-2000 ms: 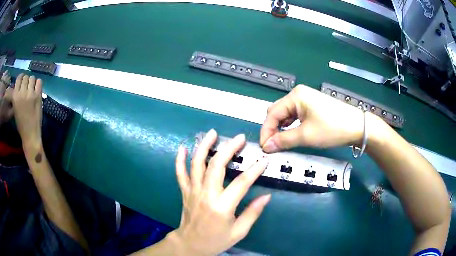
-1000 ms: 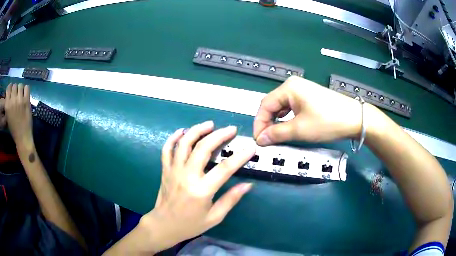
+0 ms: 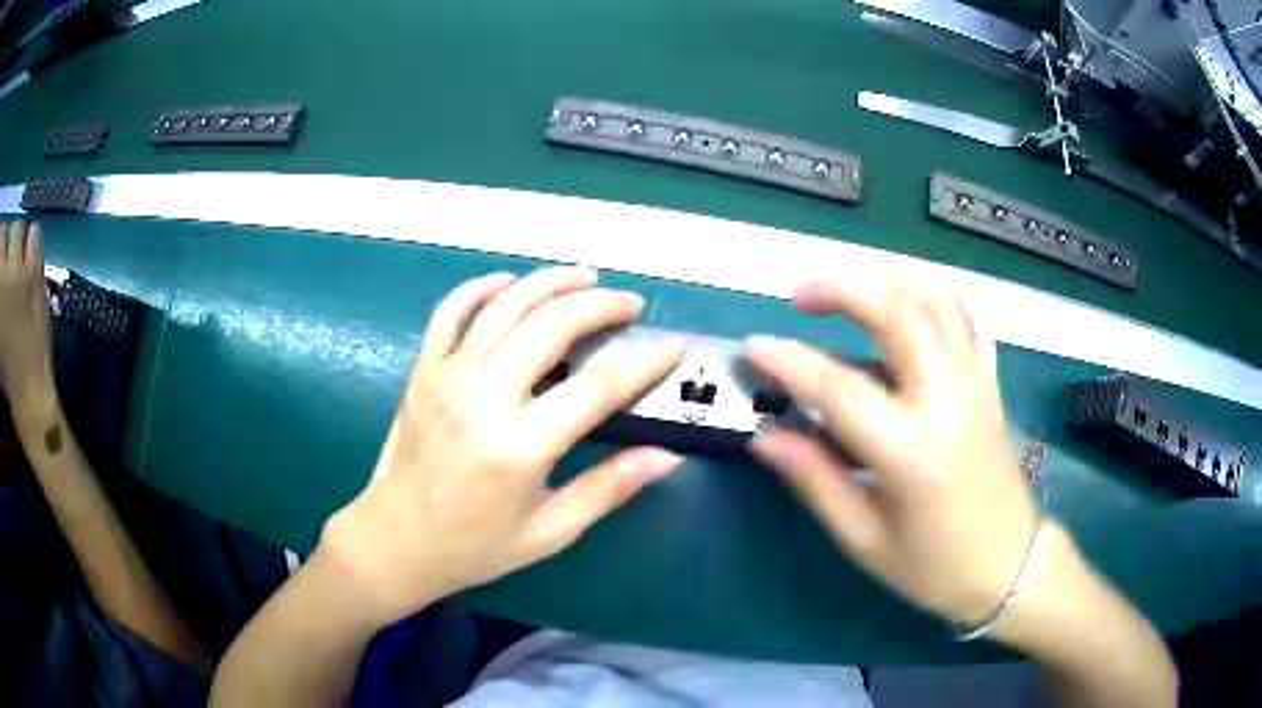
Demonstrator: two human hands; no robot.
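Observation:
A pale, glare-lit strip housing (image 3: 720, 362) lies on the green bench in front of me, its dark openings showing between my hands. My left hand (image 3: 515, 401) lies over its left part, fingers on the top and thumb at the near side. My right hand (image 3: 900, 429) is at its right part, index finger on top and thumb at the near edge, gripping it. The housing's ends are hidden under my hands. Small copper-coloured parts (image 3: 1032, 461) lie just right of my right hand, partly hidden by it.
A dark stack of housings (image 3: 1160, 434) stands at the right. Slim grey housings (image 3: 703, 147) lie on the green belt beyond the white strip (image 3: 415, 208). Metal guide arms (image 3: 941, 119) are at upper right. Another person's hand (image 3: 22, 318) is at the left edge.
My right hand has moved from a fingertip pinch above the housing down onto its right part. The view has shifted, and the dark stack at right now shows.

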